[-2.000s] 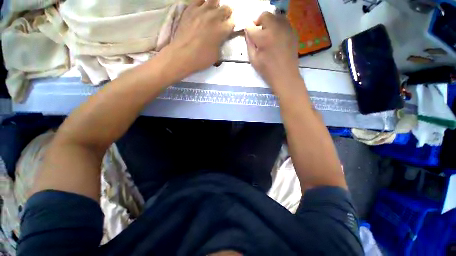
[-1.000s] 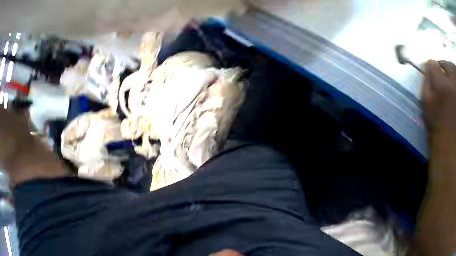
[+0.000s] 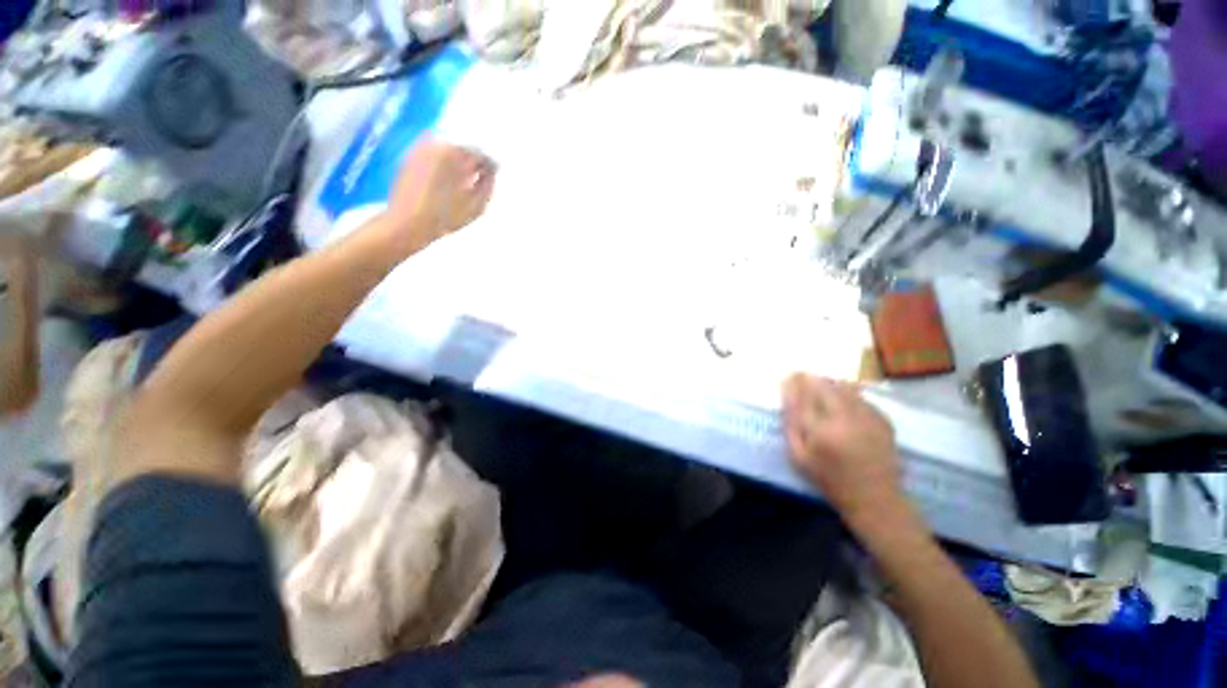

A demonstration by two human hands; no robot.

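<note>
The white sewing table (image 3: 619,229) is glaringly bright, so details on it are washed out. My left hand (image 3: 444,191) is over its left part, by a blue patch with lettering, fingers curled. My right hand (image 3: 841,437) is at the front edge, fingers bent and blurred. I cannot tell whether either hand holds anything. A small dark curved thing (image 3: 720,344) lies on the table, left of my right hand. The sewing machine (image 3: 996,202) stands at the right. Pale cream cloth (image 3: 370,518) is heaped below the table's front edge, at the left.
An orange-screened phone (image 3: 912,332) and a glossy black device (image 3: 1043,433) lie right of my right hand. Pale cloth (image 3: 646,34) is piled beyond the far edge. A grey machine part (image 3: 189,88) is at the upper left. Another person's arm (image 3: 19,323) shows at the left edge.
The view has swung from the floor-side cloth back over the table. The cream cloth on the table two seconds ago no longer shows there. My hands have moved apart since then.
</note>
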